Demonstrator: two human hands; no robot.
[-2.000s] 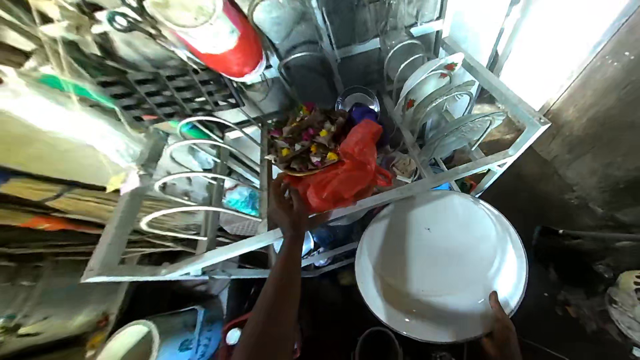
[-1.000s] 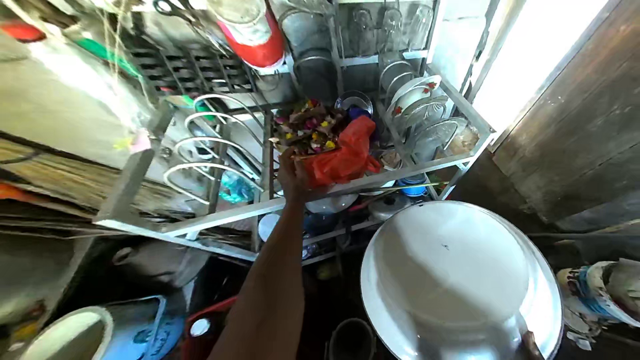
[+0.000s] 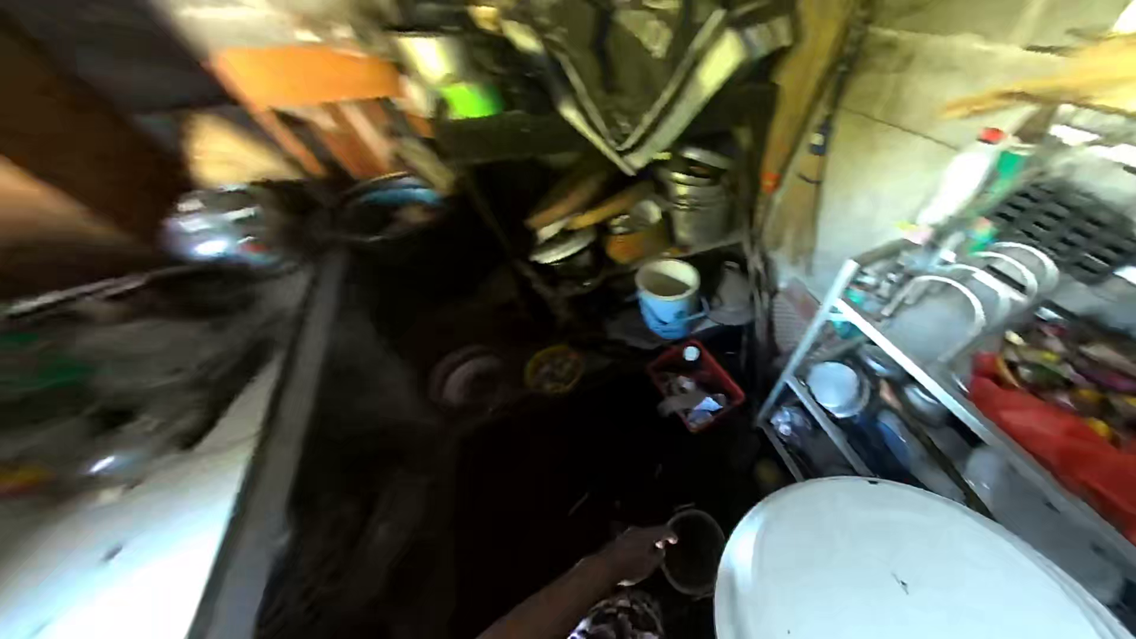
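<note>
My left hand (image 3: 643,550) is low in the middle, its fingertips at the rim of a dark round vessel (image 3: 694,552); whether they grip it is not clear. Just right of that vessel, a large white metal basin (image 3: 905,568) fills the lower right corner. My right hand is out of sight, so its hold on the basin cannot be seen. Behind the basin stands a metal dish rack (image 3: 923,373) with red plastic (image 3: 1038,426) and flower petals on it.
A red plastic basket (image 3: 697,386) with small items sits on the dark floor, near a blue and white bucket (image 3: 667,297). Metal pots (image 3: 834,388) are under the rack's upper frame. A light slab (image 3: 204,506) with a raised edge lies at left. Much is blurred.
My left hand has left the edge of the petals and red plastic on the rack and is now low by the dark vessel. My right hand has gone out of view. The view has swung left.
</note>
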